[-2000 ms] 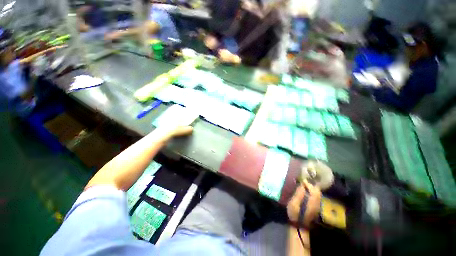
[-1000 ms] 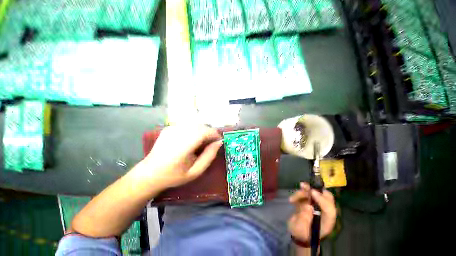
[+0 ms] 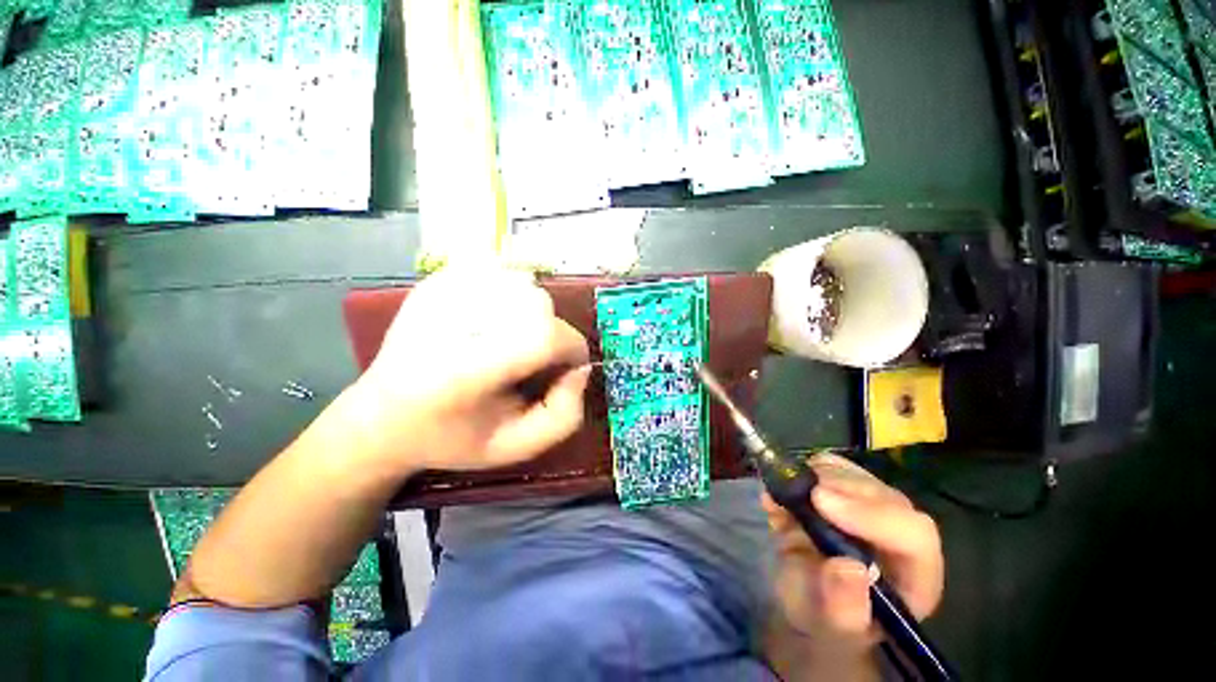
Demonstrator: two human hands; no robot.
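Observation:
A green circuit board (image 3: 656,433) lies upright on the dark red-brown work pad (image 3: 567,469). My left hand (image 3: 467,380) is over the pad's left part, thumb and index fingertips pinched on a very thin solder wire (image 3: 596,364) whose end reaches the board's left edge. My right hand (image 3: 860,560) holds the black soldering iron (image 3: 834,533) like a pen. The iron's tip is at the board's right edge, near mid-height; whether it touches a joint I cannot tell.
A white cup (image 3: 867,300) with dark bits stands right of the pad, beside a yellow sponge (image 3: 906,406) and a black box (image 3: 1100,360). Rows of green boards (image 3: 720,100) and a yellow strip (image 3: 456,133) lie behind. Wire slivers (image 3: 220,406) lie left.
My left hand came from the laid-out boards to the pad. The iron moved from the cup to the board's right edge. The view has turned downward onto the pad.

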